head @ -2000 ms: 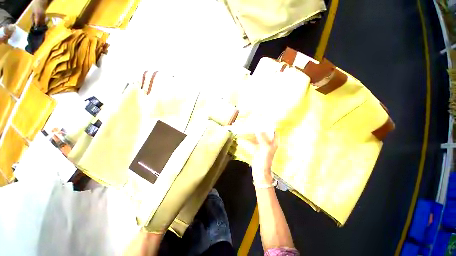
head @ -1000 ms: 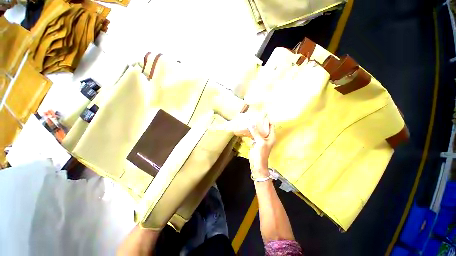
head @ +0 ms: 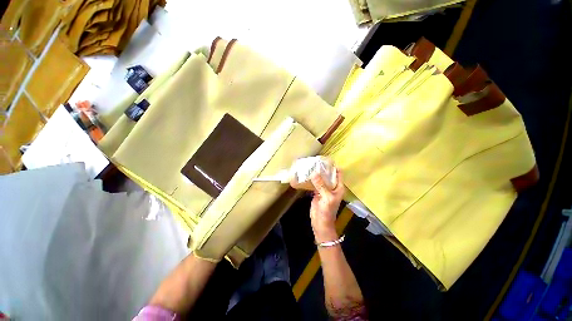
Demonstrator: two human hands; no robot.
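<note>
Khaki bag panels (head: 166, 116) lie in front of me with a folded, stitched edge (head: 251, 178) towards me. A dark brown patch (head: 222, 153) with a small pale line sits on the top panel. My right hand (head: 326, 191) is shut on a whitish glue bottle (head: 312, 169); its thin pale tip points left, over or against the folded edge. My left hand (head: 204, 264) is at the fold's lower end; its fingers are hidden under the panel, so its grip cannot be told.
A fanned stack of yellow panels (head: 451, 169) with brown trim (head: 480, 97) lies at right. Black tabs (head: 138, 78), orange-and-black tools (head: 91, 119) and mustard pieces (head: 110, 28) lie at upper left. Grey-white sheets (head: 88, 244) lie at lower left. Blue bins (head: 533, 291) stand at lower right.
The view has shifted, and the glare over the panels has faded. The bottle in my right hand now shows clearly, with its tip over the fold. My left hand stays by the fold's lower end.
</note>
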